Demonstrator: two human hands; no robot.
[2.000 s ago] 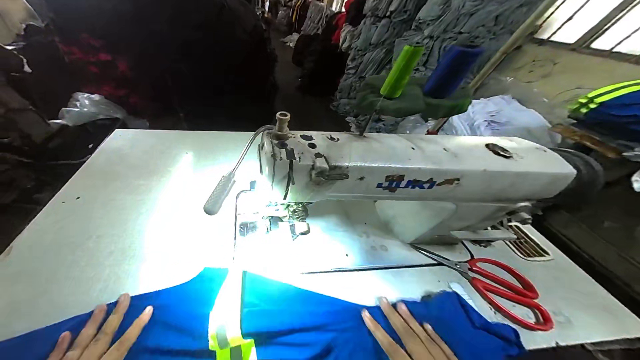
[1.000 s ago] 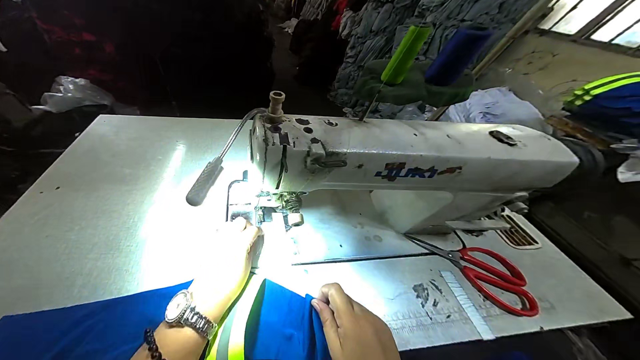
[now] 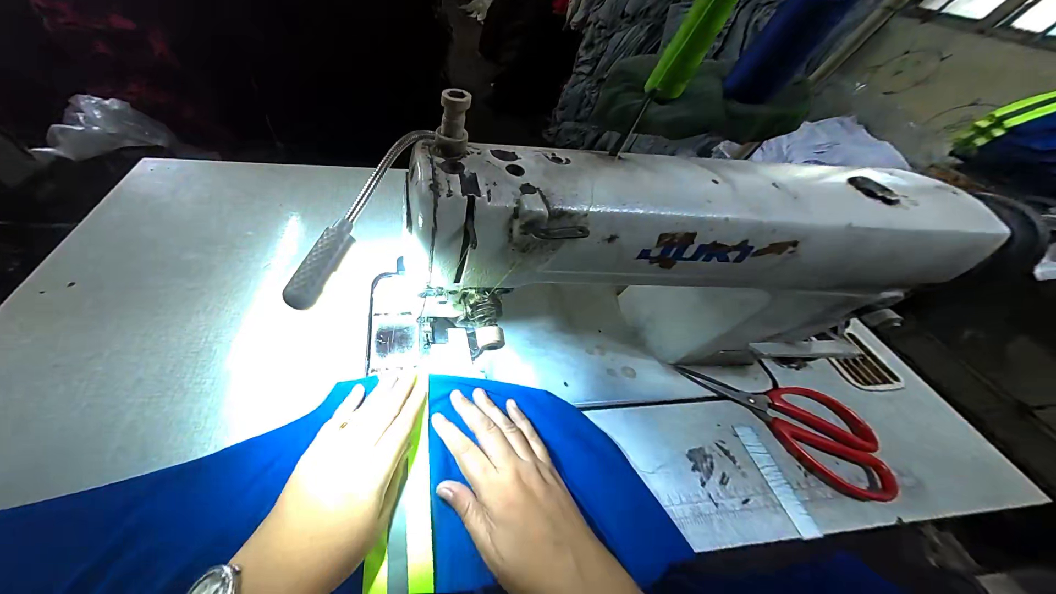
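Observation:
Blue fabric (image 3: 569, 462) lies across the front of the sewing table, its upper edge just short of the needle area of a white Juki sewing machine (image 3: 701, 223). A yellow-green and grey reflective strip (image 3: 398, 536) runs down the fabric between my hands. My left hand (image 3: 355, 454) rests on the cloth at the strip's left side, fingertips close to the presser foot (image 3: 429, 330). Flat on the blue fabric right of the strip is my right hand (image 3: 503, 470), fingers somewhat spread. Neither hand visibly grips anything.
Red-handled scissors (image 3: 813, 437) lie on the table at the right, beside a pale ruler strip (image 3: 775, 483). A lamp on a bendable metal neck (image 3: 320, 262) hangs left of the machine head. Green (image 3: 689, 49) and blue thread cones (image 3: 784, 49) stand behind the machine.
The fabric's upper edge now lies flat near the presser foot. My left hand has drawn back from the needle area. My right hand, which pinched the cloth a second ago, is spread flat on it.

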